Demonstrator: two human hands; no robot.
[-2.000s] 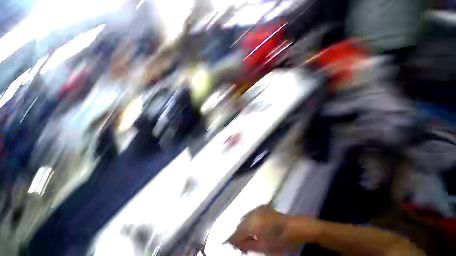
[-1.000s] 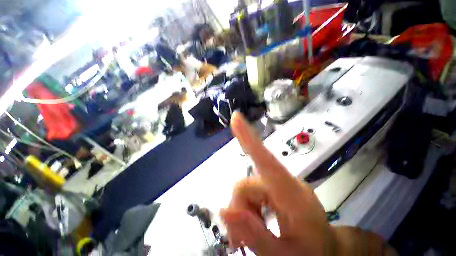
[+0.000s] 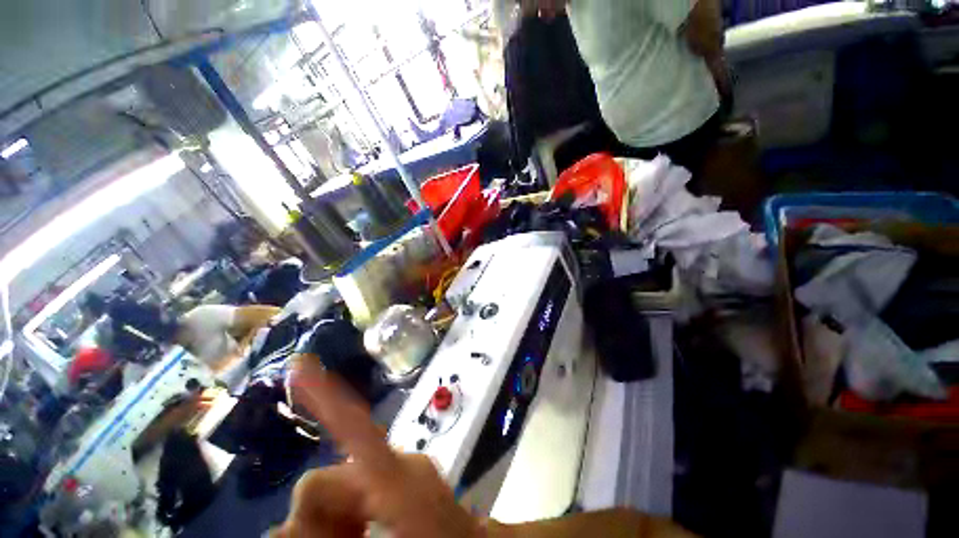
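My right hand (image 3: 363, 478) is at the lower middle, a little blurred, with its forearm coming in from the lower right. Its index finger is extended up and left and the other fingers are curled. I see nothing held in it. The hand overlaps the near left end of a white sewing machine head (image 3: 526, 263), which has a dark front panel and a red knob. The needle area is not visible. My left hand is not in view.
A clear domed part (image 3: 401, 343) stands behind the machine. A blue-rimmed box (image 3: 783, 305) of cloth scraps is at right. Pale crumpled cloth (image 3: 715, 247) lies beyond the machine. A person in a light shirt (image 3: 647, 74) stands at the back. Another machine (image 3: 116, 431) is at left.
The view has swung right, bringing the box and standing person into sight. My right hand appears lower and further left, its index finger still extended.
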